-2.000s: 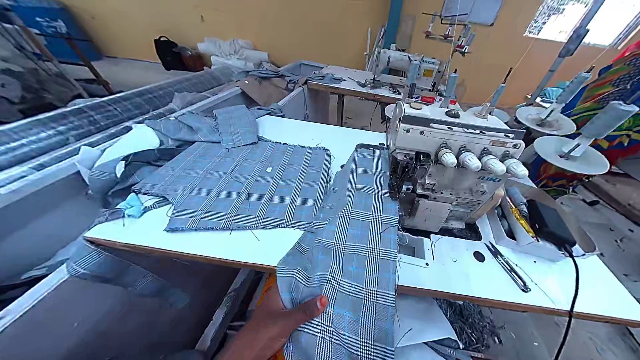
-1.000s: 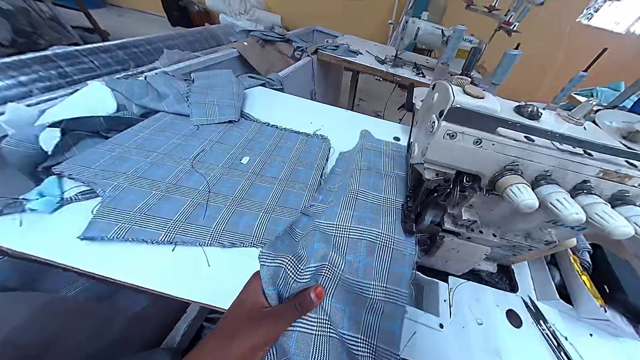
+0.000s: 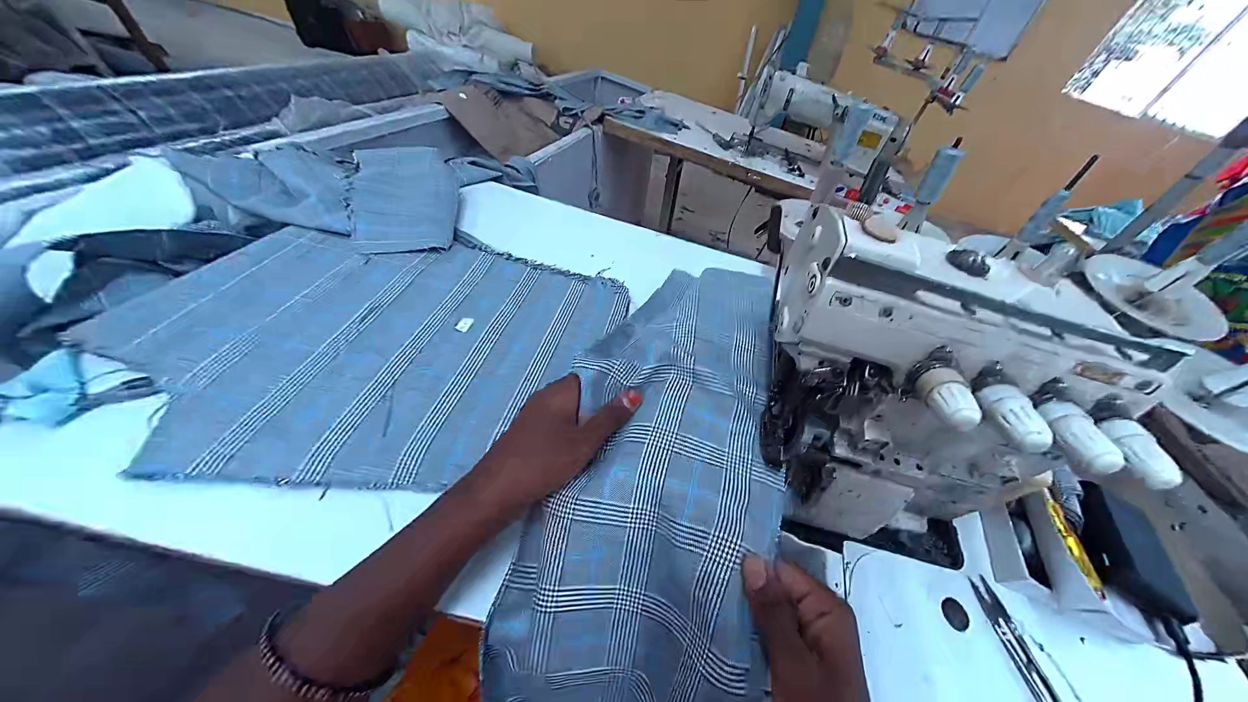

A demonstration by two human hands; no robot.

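A grey-blue checked fabric piece (image 3: 643, 507) lies lengthwise beside the overlock sewing machine (image 3: 936, 361), its right edge along the machine's needle and presser area. My left hand (image 3: 561, 429) grips its left edge, thumb on top and fingers hidden beneath. Lower down, my right hand (image 3: 804, 624) pinches the right edge between thumb and fingers. Left of this piece, a wider panel of the same cloth (image 3: 390, 361) lies flat on the white table (image 3: 253, 526), with a small white tag (image 3: 465, 325) on it.
Tweezers (image 3: 1014, 634) lie on the table at right, near a tray (image 3: 1068, 546) holding a black object. Folded cloth (image 3: 405, 200) and scraps are at the back left. Behind stands another sewing machine (image 3: 819, 107); thread cones and stands rise at the right.
My right hand has come into view and taken hold of the fabric's right edge. My left hand still grips the left edge, now higher along the piece.
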